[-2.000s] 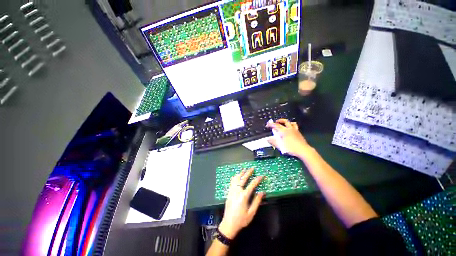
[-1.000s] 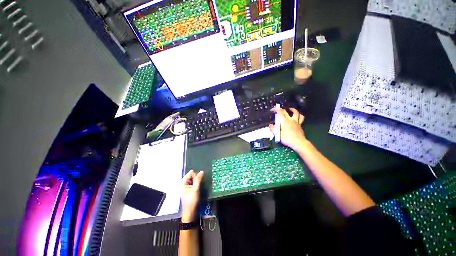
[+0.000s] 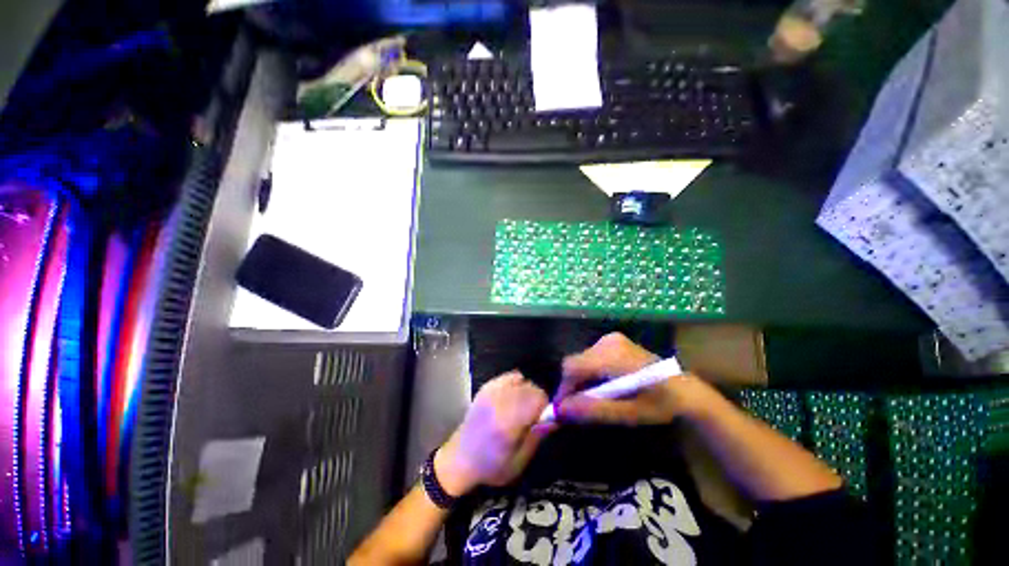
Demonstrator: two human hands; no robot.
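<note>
A white marker pen (image 3: 633, 381) is in my right hand (image 3: 606, 367), in front of my body, below the desk edge. Its barrel points up to the right. Its other end meets my left hand (image 3: 500, 429), whose fingers are curled; whether they grip the cap or tip is hidden. A green circuit board panel (image 3: 609, 266) lies flat on the dark green desk, with neither hand on it. A small black device (image 3: 640, 207) with a lit display stands at the panel's back edge.
The black keyboard (image 3: 476, 111) lies behind, with a white slip (image 3: 565, 58) on it. A clipboard (image 3: 337, 182) with a black phone (image 3: 299, 280) is at left. White stacked panels (image 3: 885, 238) are at right. Green panels (image 3: 924, 475) are lower right. A blurred cup (image 3: 794, 39) is at the back.
My right hand has come back from the keyboard to my body with the marker. My left hand has moved right to meet it. The view has tilted down and the monitor is out of view.
</note>
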